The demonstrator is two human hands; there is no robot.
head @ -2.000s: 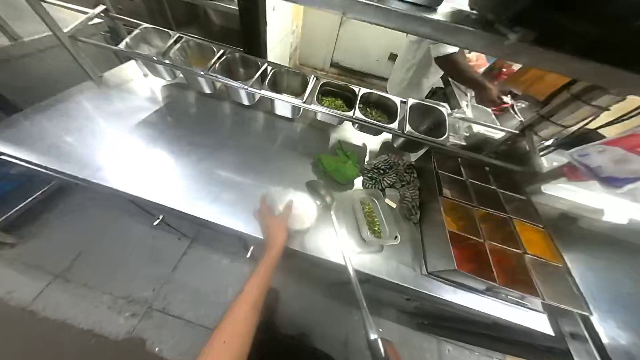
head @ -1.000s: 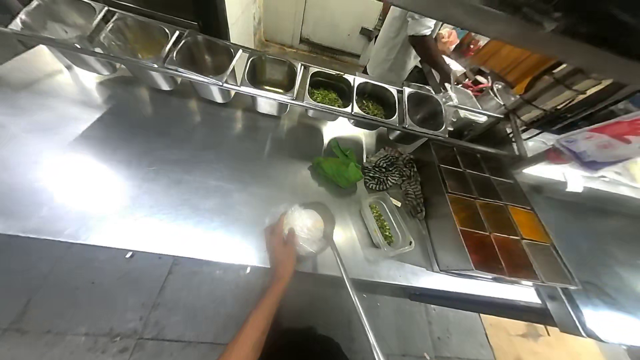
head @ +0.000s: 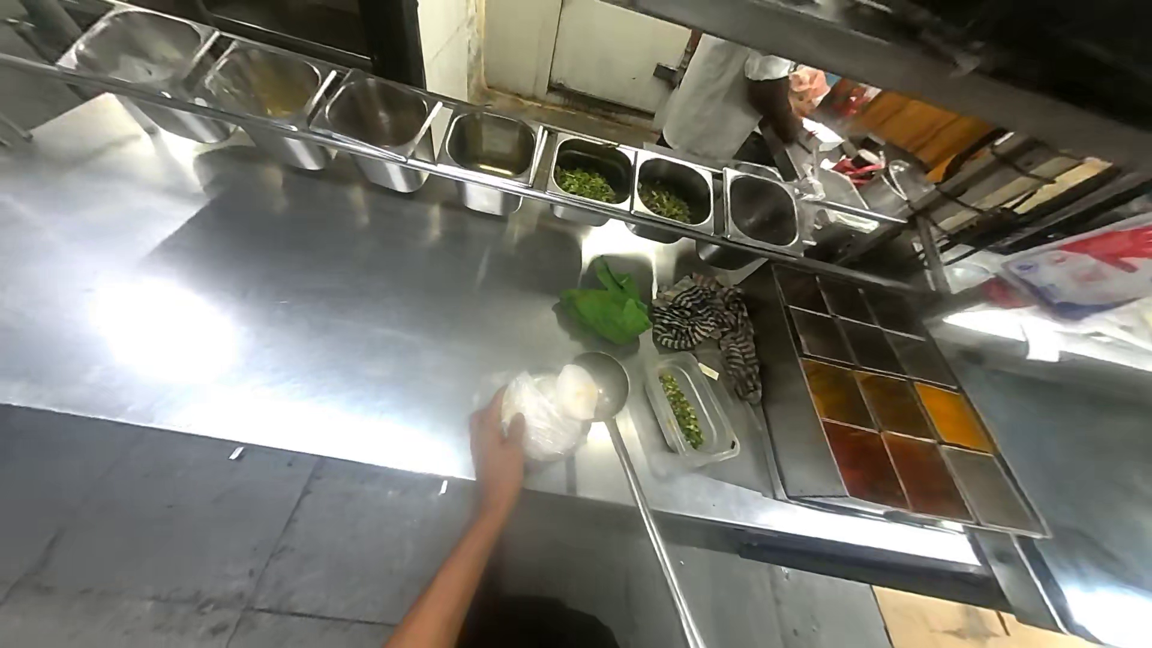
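Note:
My left hand (head: 499, 450) grips a clear plastic bag (head: 543, 418) that has something white in it, near the front edge of the steel counter. Against the bag's right side, white stuff shows at the mouth of a metal ladle (head: 606, 385). The ladle's long handle runs down to the bottom edge of the view. My right hand is out of view. Just right of the ladle sits a clear plastic tub (head: 691, 409) with chopped green pieces. Behind it lie a green bag or cloth (head: 612, 308) and a striped cloth (head: 706, 324).
A rail along the back holds several steel pans (head: 490, 148), two with chopped greens. At the right stands a sectioned steel tray (head: 900, 405) with orange and red contents. A knife or similar tool (head: 765, 450) lies beside it. A co-worker (head: 720, 99) stands beyond the rail.
The ladle's bowl has come against the plastic bag, and white stuff now shows at it. My right hand, partly visible at the bottom two seconds ago, is out of view. The view has moved closer.

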